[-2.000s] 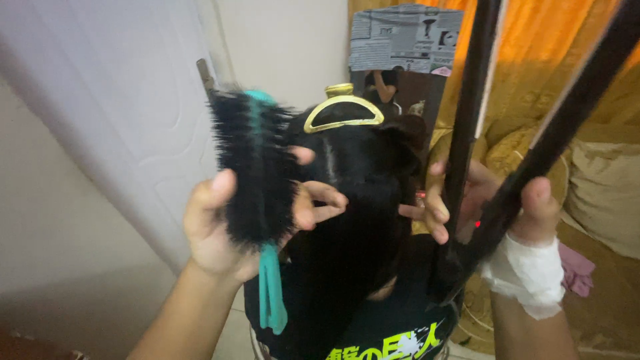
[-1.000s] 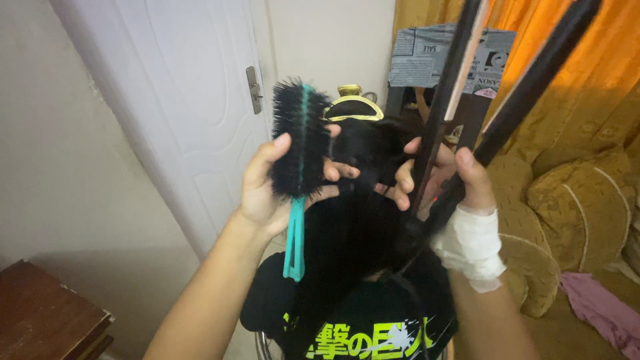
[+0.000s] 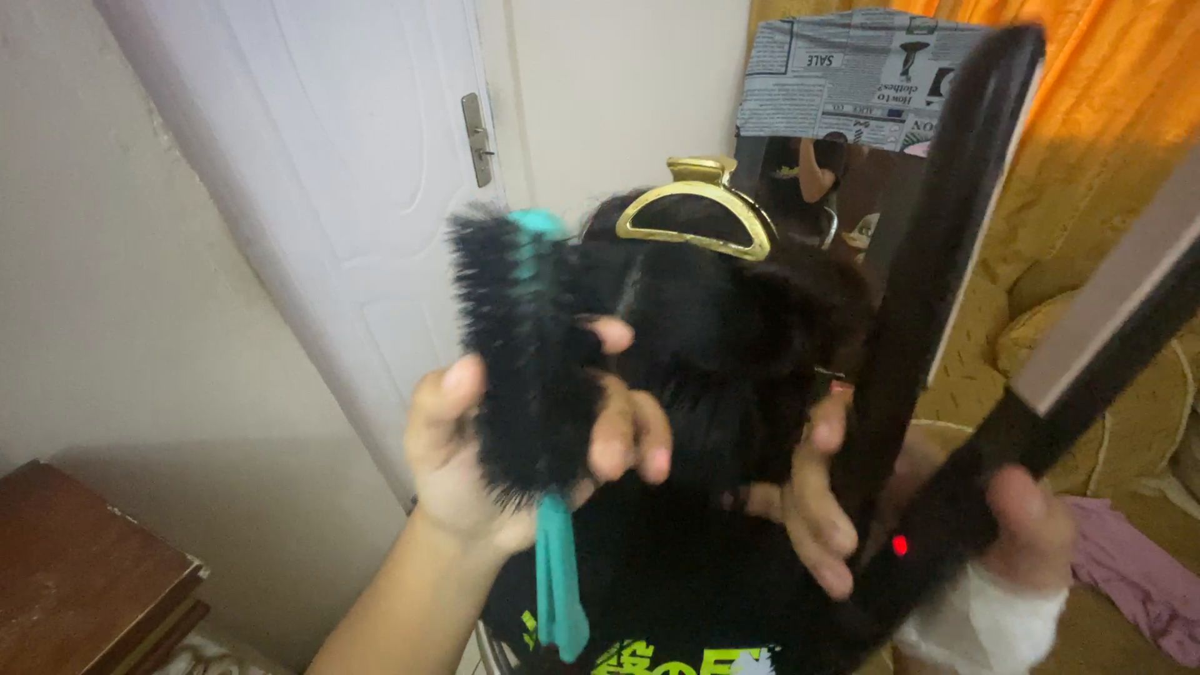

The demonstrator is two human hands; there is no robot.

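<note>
My left hand point(image 3: 450, 459) holds a hairbrush with black bristles point(image 3: 525, 366) and a teal handle point(image 3: 558, 581), its fingertips by the long dark hair point(image 3: 694, 403) of a person seen from behind. A gold claw clip point(image 3: 698, 216) holds hair on top of the head. My right hand point(image 3: 1012, 534), white bandage point(image 3: 984, 619) at the wrist, holds a black hair straightener point(image 3: 919, 281) with its two arms spread apart and a red light lit. Fingers of the right hand touch the right side of the hair.
A mirror point(image 3: 750, 159) partly draped with newspaper-print cloth point(image 3: 806, 84) stands beyond the head. A white door point(image 3: 375, 187) is at the left, a brown wooden cabinet point(image 3: 84, 572) at lower left. At the right are orange curtains point(image 3: 1116, 75), yellow-brown cushions point(image 3: 1041, 328) and a pink cloth point(image 3: 1125, 562).
The straightener's arms stand wider apart than a second ago. Both hands still hold their tools by the hair. The view has shifted.
</note>
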